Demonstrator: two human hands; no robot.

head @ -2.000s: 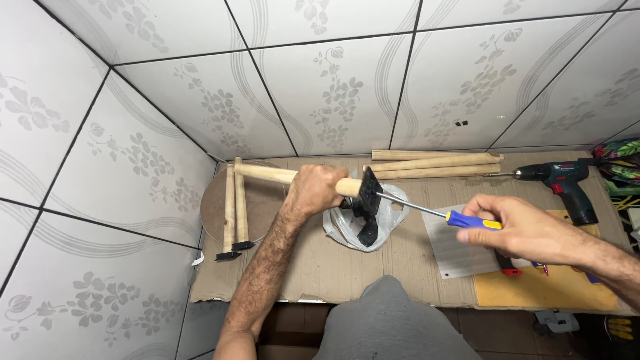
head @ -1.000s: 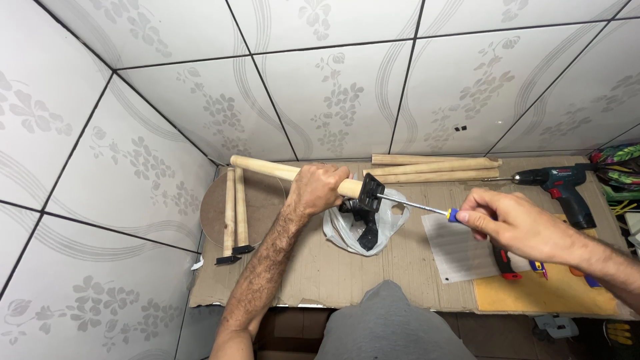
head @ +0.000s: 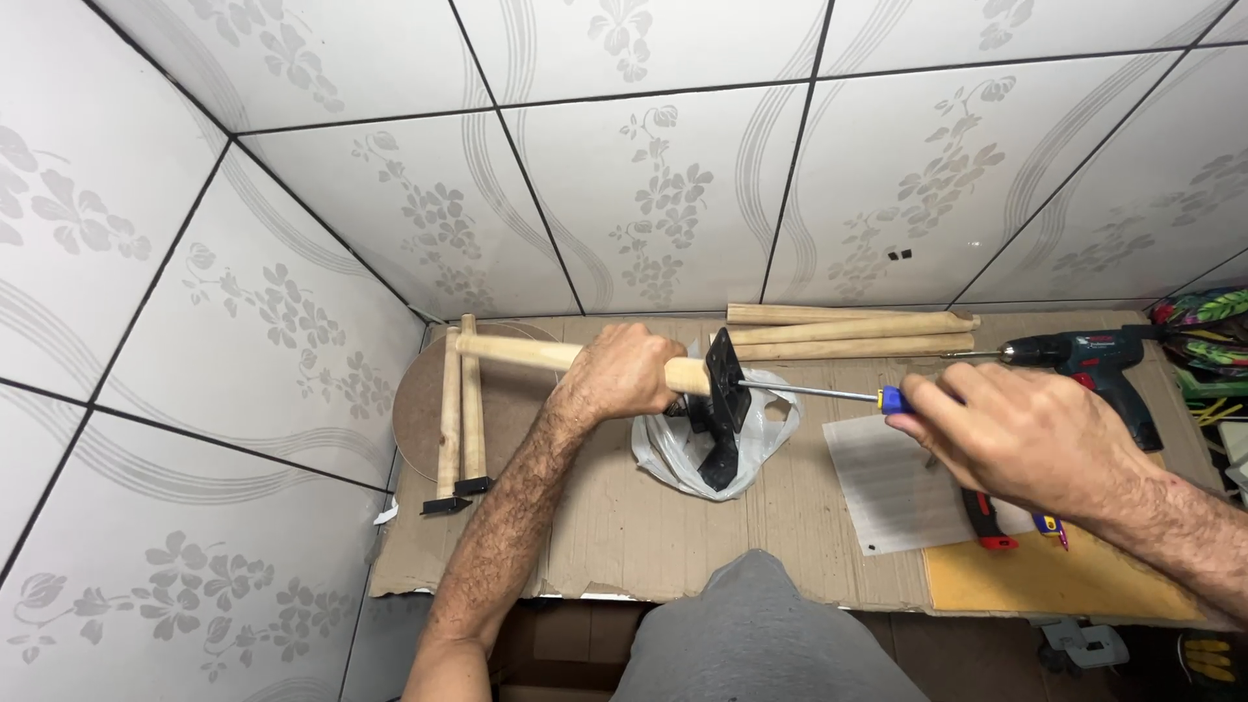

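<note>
My left hand (head: 624, 370) grips a round wooden leg (head: 517, 351) near its right end, where a black mounting plate (head: 723, 375) sits across the end. In my right hand (head: 1014, 429) is a screwdriver (head: 809, 389) with a blue and yellow handle; its shaft reaches left to the plate, and the exact contact at the tip is too small to tell. Beneath the plate lies a white plastic bag (head: 673, 463) with black parts (head: 720, 463) in it. Two wooden legs with black fittings (head: 448, 419) lie at the left.
A round brown board (head: 414, 419) lies under the two legs on the cardboard-covered surface (head: 604, 546). Bare wooden legs (head: 858, 341) lie by the tiled wall. At the right are a cordless drill (head: 1092, 356), a paper sheet (head: 868, 487), a red-and-black handle (head: 990, 522) and a yellow envelope (head: 1024, 580).
My right hand has changed its hold on the screwdriver handle, with its knuckles now turned more upward. The left hand keeps its grip, and the far end of the leg has shifted slightly.
</note>
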